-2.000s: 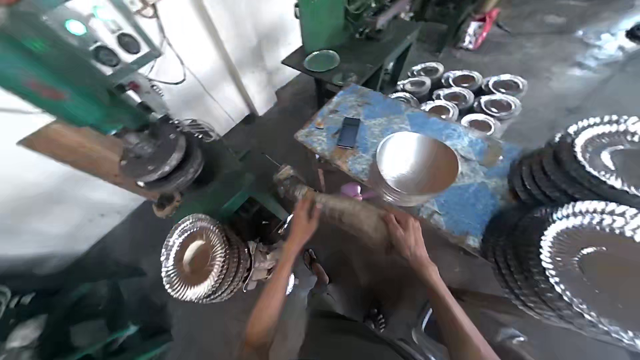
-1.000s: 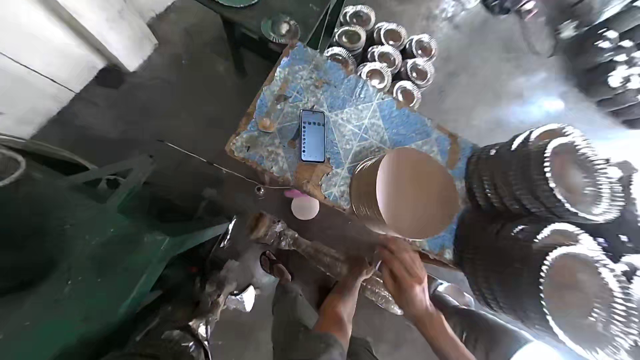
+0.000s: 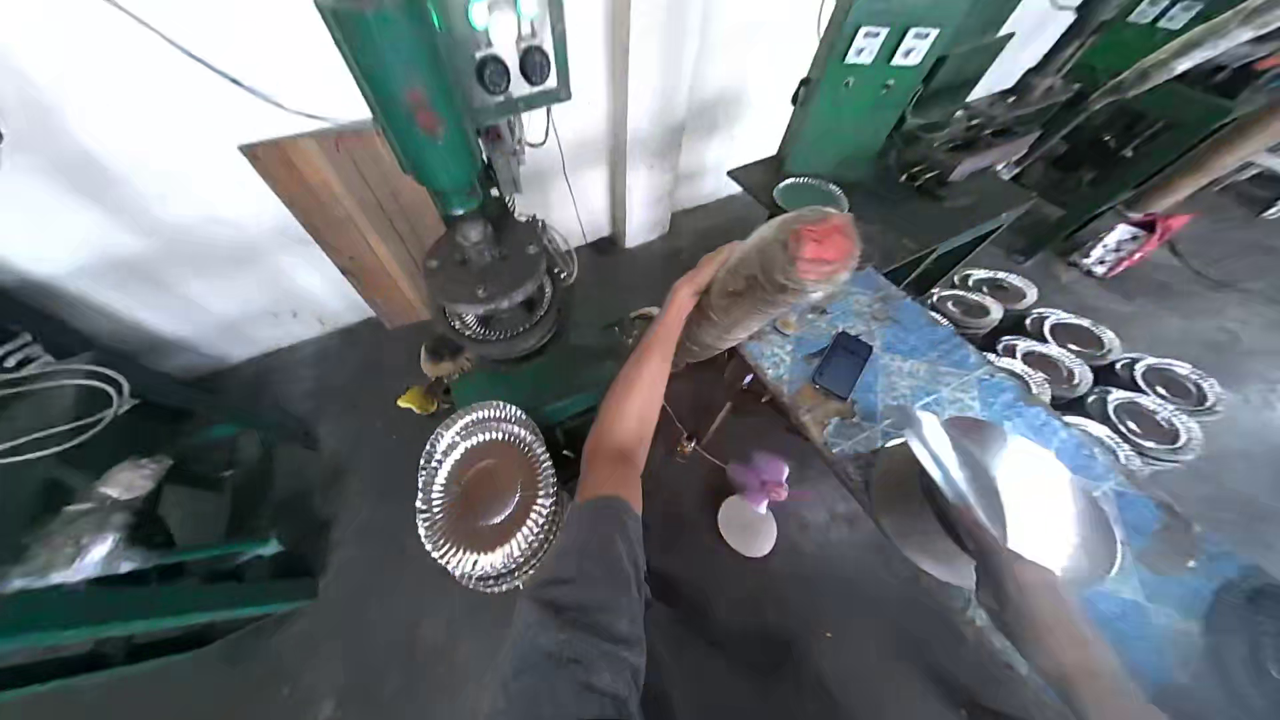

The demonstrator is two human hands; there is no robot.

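My left hand point(image 3: 700, 285) grips the side of a long wrapped cylindrical bundle point(image 3: 750, 290). The bundle is tilted, its reddish end raised over the table's near left corner. My right hand point(image 3: 985, 550), blurred, is at the stack of round silvery sheets point(image 3: 1060, 500) on the blue-patterned table point(image 3: 880, 300). A bright silvery sheet point(image 3: 945, 450) stands tilted up from that stack at my right fingers; blur hides the exact grip. A dark phone point(image 3: 842, 365) lies on the table between my hands. Fluted shiny plates point(image 3: 487, 495) are stacked left of my left forearm.
A green press point(image 3: 490, 280) stands at the left by the wall. A purple item point(image 3: 762, 478) and a pale disc point(image 3: 747, 526) are below the table's near edge. Stacks of shiny plates point(image 3: 1150, 400) stand beyond the table. Another green machine point(image 3: 860, 100) is at the back.
The wrapped bundle, low beside the table in both earlier frames, is now raised. My right hand has left it and is at the sheet stack. The phone's lit screen is now dark. The view has swung left.
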